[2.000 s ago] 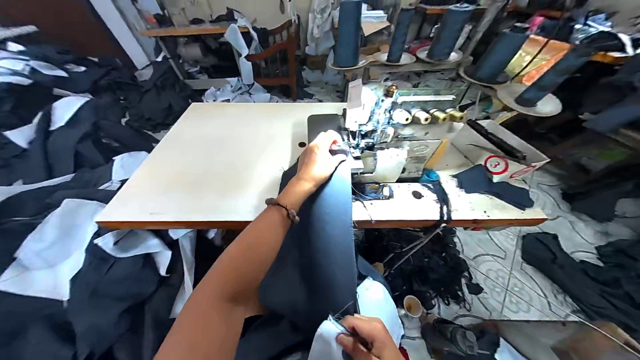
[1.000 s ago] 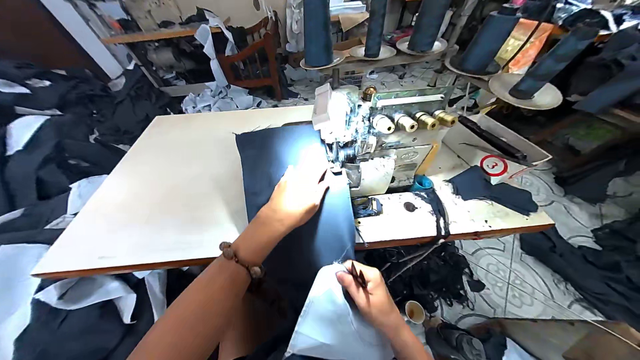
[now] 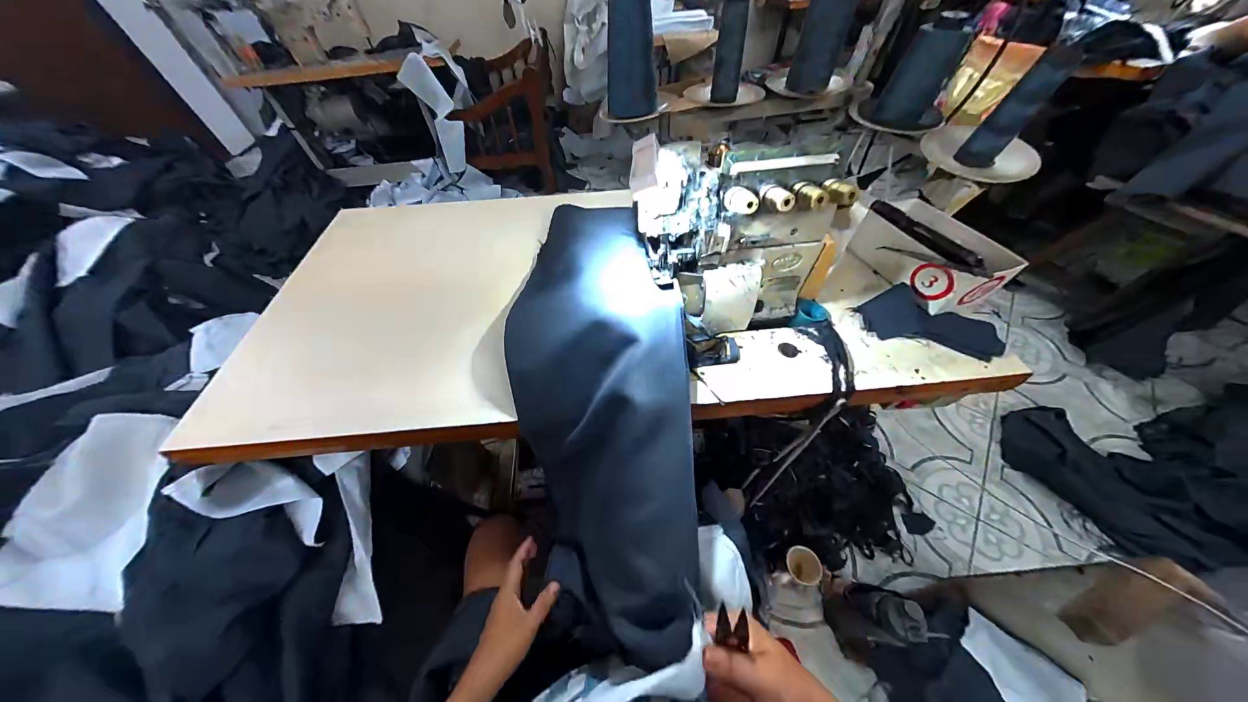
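A long dark fabric panel (image 3: 614, 409) lies under the head of an overlock sewing machine (image 3: 751, 234), its right edge at the presser foot, and hangs over the table's front edge toward me. Low at the centre, my left hand (image 3: 517, 609) is off the panel, thumb and fingers apart, nothing in it. My right hand (image 3: 756, 668) is at the panel's lower end, holding small thread snips (image 3: 731, 629) with the two points up. Its fingers also touch the pale cloth edge (image 3: 673, 678), but how firmly is hidden.
The pale table (image 3: 390, 322) carries the machine. Thread cones (image 3: 632, 58) stand behind it. Right of the machine are a dark scrap (image 3: 931, 322) and an open white box (image 3: 975, 244). Piled garment pieces (image 3: 175, 273) lie left; black thread waste (image 3: 838, 487) hangs below the table.
My left hand has come off the fabric near the machine and moved down toward my lap. The panel now reaches farther back on the table than one second ago. The snips remain in my right hand.
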